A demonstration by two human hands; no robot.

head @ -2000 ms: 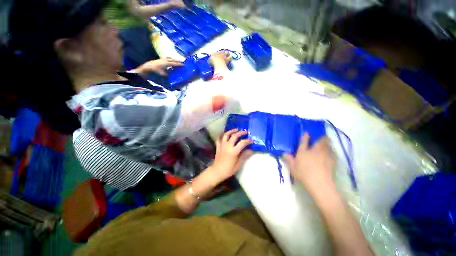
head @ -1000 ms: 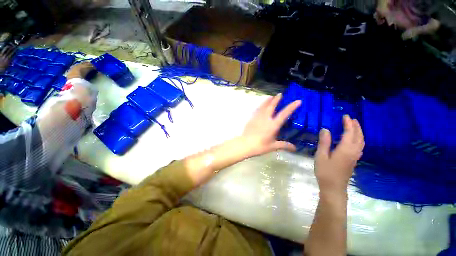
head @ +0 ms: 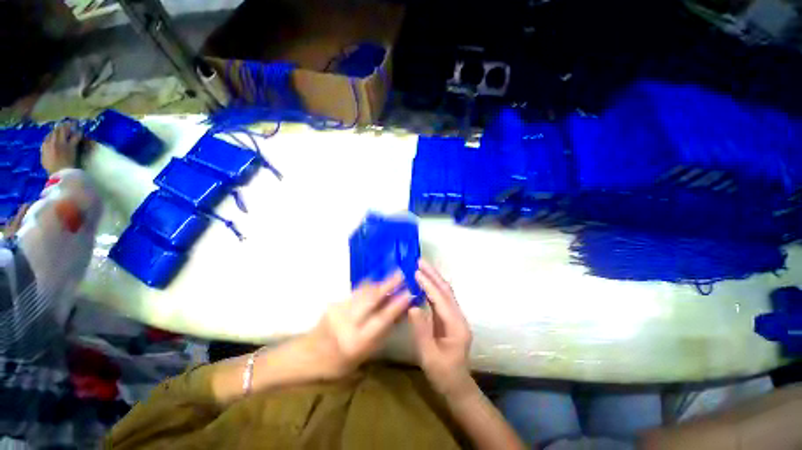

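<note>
Blue plastic cases stand close together in a small blurred bunch just above the table, in front of me; their number cannot be told. My left hand holds the near left side with its fingertips. My right hand holds the near right side. A slanting row of several blue cases lies flat to the left, with short cords trailing from its right side. A long bank of stacked blue cases stands at the far right.
White film-covered table. Fanned blue cords lie right of the bank. A brown box with blue cords stands at the far edge. A dark heap lies behind. Another person's arm and more cases are at left; a bare limb shows bottom right.
My hands have come back from the bank to the table's near middle and now hold a bunch of blue cases. The view has turned right since the first frame.
</note>
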